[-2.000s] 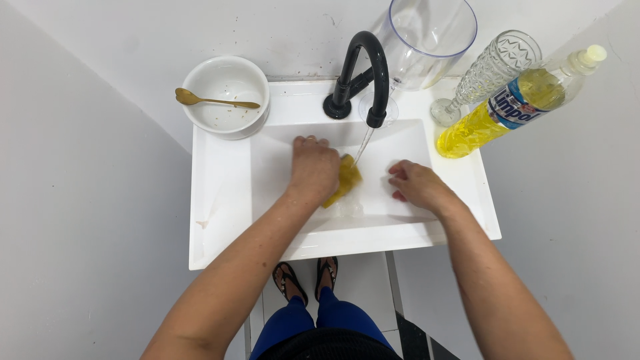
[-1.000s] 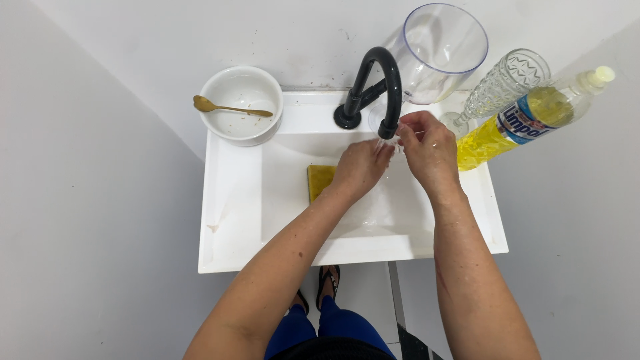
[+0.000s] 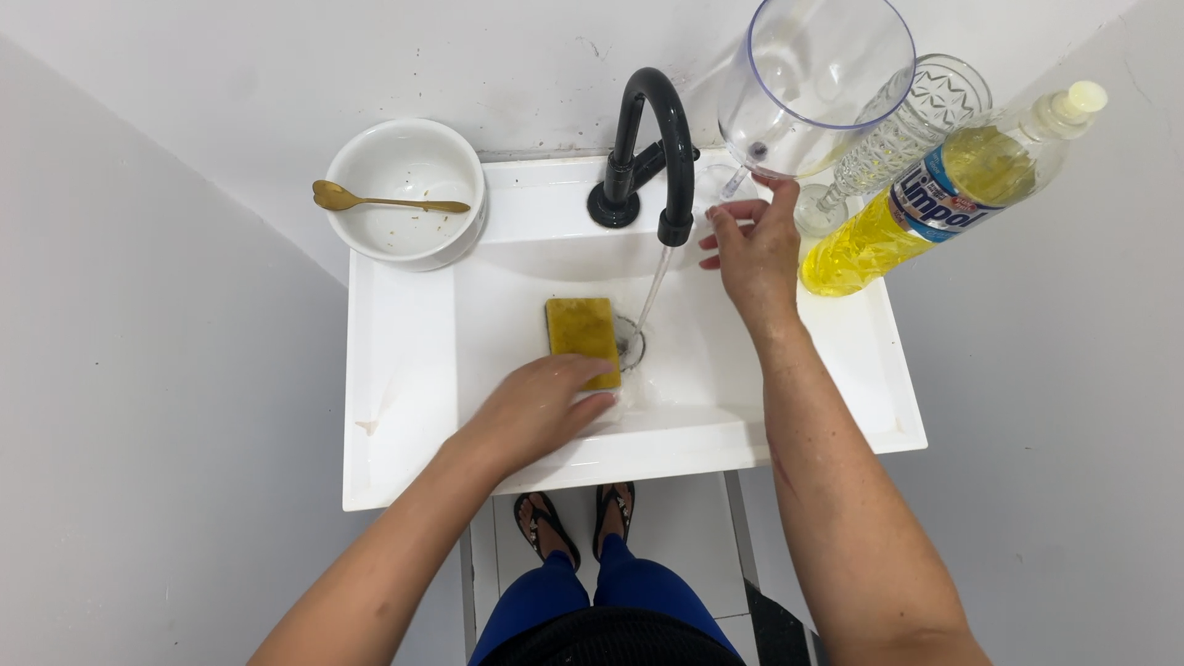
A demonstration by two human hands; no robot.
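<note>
My left hand point(image 3: 546, 407) reaches over the lower end of a yellow sponge point(image 3: 581, 328) lying in the white sink basin point(image 3: 504, 277); its fingers look slightly spread and blurred. Water runs from the black gooseneck faucet point(image 3: 678, 176) onto the drain point(image 3: 630, 344) beside the sponge. My right hand point(image 3: 758, 240) is raised at the back right of the basin, fingers apart and bent, near the stem of a large clear goblet-like vessel point(image 3: 814, 92). Whether a fingertip touches that stem cannot be told.
A white bowl point(image 3: 407, 227) with a gold-coloured spoon point(image 3: 398, 203) across it stands at the back left. A patterned glass goblet point(image 3: 879, 157) and a bottle of yellow Limpol detergent point(image 3: 869, 240) stand on the right rim. Walls border the sink behind and at both sides.
My left hand has moved from under the faucet down to the sponge. My right hand has shifted away from the spout, to the right. The sponge, held by my left hand two seconds ago, lies in the basin.
</note>
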